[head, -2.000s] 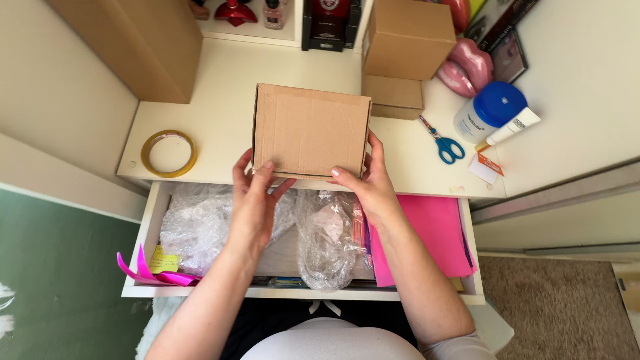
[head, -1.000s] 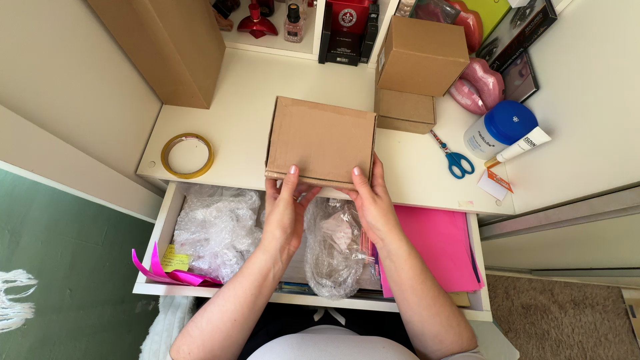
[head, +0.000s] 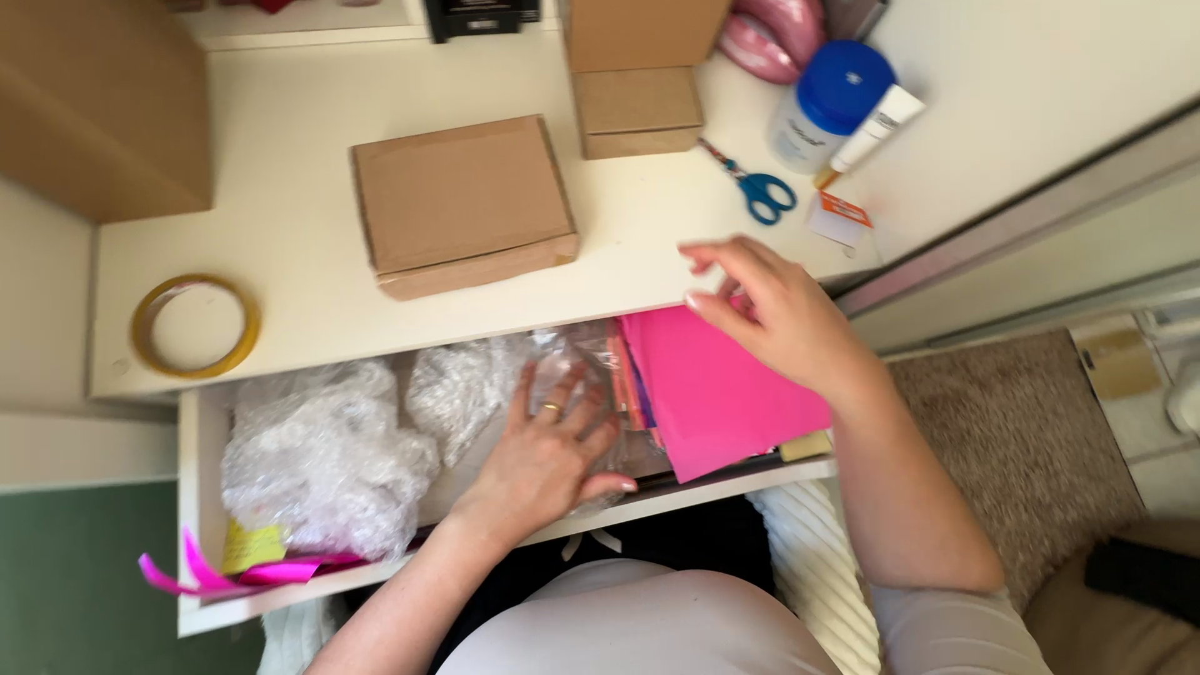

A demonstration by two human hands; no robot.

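A closed cardboard box (head: 464, 202) lies on the white desktop, apart from both hands. My left hand (head: 553, 450), with a ring on one finger, is down in the open drawer (head: 656, 502), fingers spread over clear plastic wrap; whether it grips any of it cannot be told. Bubble wrap (head: 328, 459) fills the drawer's left part, and more crumpled bubble wrap (head: 459, 384) lies beside my left hand. My right hand (head: 764, 305) hovers above the pink sheets (head: 722, 394) at the drawer's right, fingers curled and apart, with nothing seen in it.
A roll of yellow tape (head: 195, 325) lies at the desktop's left. Blue-handled scissors (head: 755, 187), a blue-lidded jar (head: 830, 103), a white tube (head: 872, 136) and smaller cardboard boxes (head: 642, 108) stand or lie at the right. A tall cardboard box (head: 112, 112) is back left.
Both hands have let go of the cardboard box, which now rests on the desktop. My left hand has moved down into the drawer, my right hand to the right. The view has shifted closer.
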